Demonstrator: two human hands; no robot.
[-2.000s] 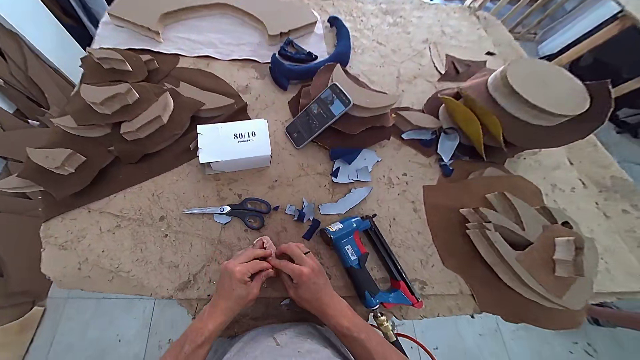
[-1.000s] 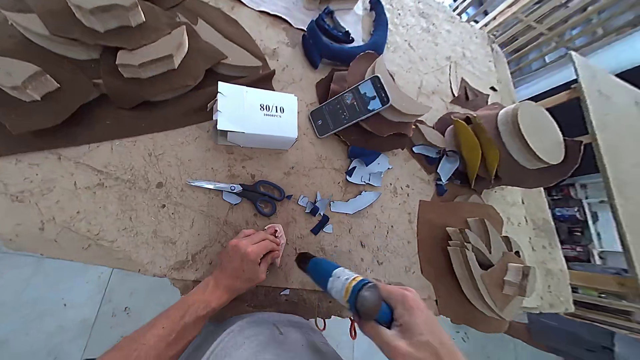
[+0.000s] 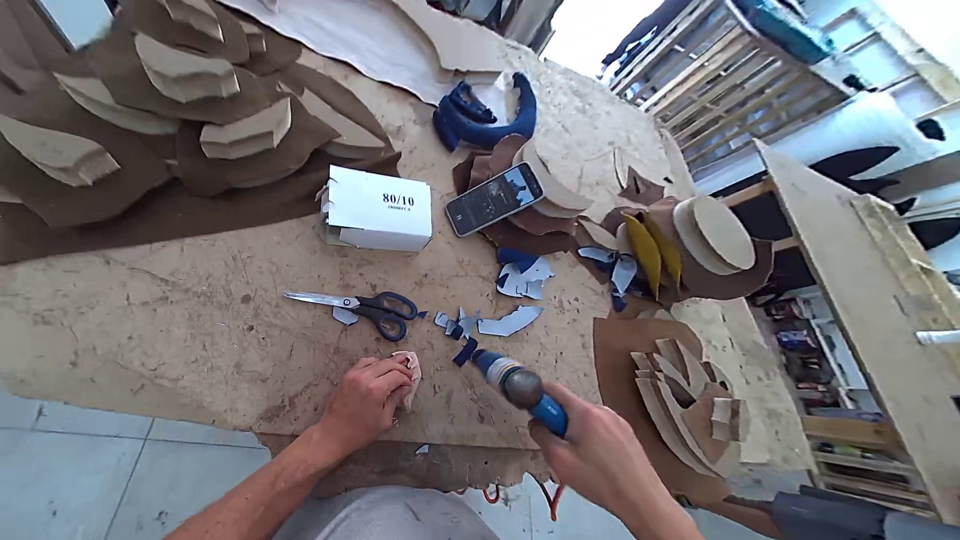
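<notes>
My left hand [image 3: 367, 397] presses a small pale pink piece [image 3: 409, 379] against the table near its front edge. In my right hand [image 3: 596, 442] is a blue pneumatic stapler [image 3: 517, 386], gripped by its handle, its nose pointing up and to the left, apart from the pink piece. Scissors with black handles [image 3: 386, 311] lie above my left hand, their blades to the left. Small blue and light grey scraps [image 3: 457, 326] are scattered beyond the stapler's nose, beside a curved grey scrap [image 3: 511, 321]. Whether the stapler touches the table is not plain.
A white box [image 3: 379, 210] and a smartphone [image 3: 495, 199] are farther back. Brown pieces with beige foam [image 3: 187, 75] are heaped at the back left. Round foam pieces [image 3: 712, 236] and stacked curved pieces [image 3: 682, 412] lie at the right. A blue curved padded piece [image 3: 487, 127] is behind the phone.
Two seconds ago both hands were together on a small piece and the stapler lay on the table. My right hand now holds the stapler; my left has stayed on the pink piece.
</notes>
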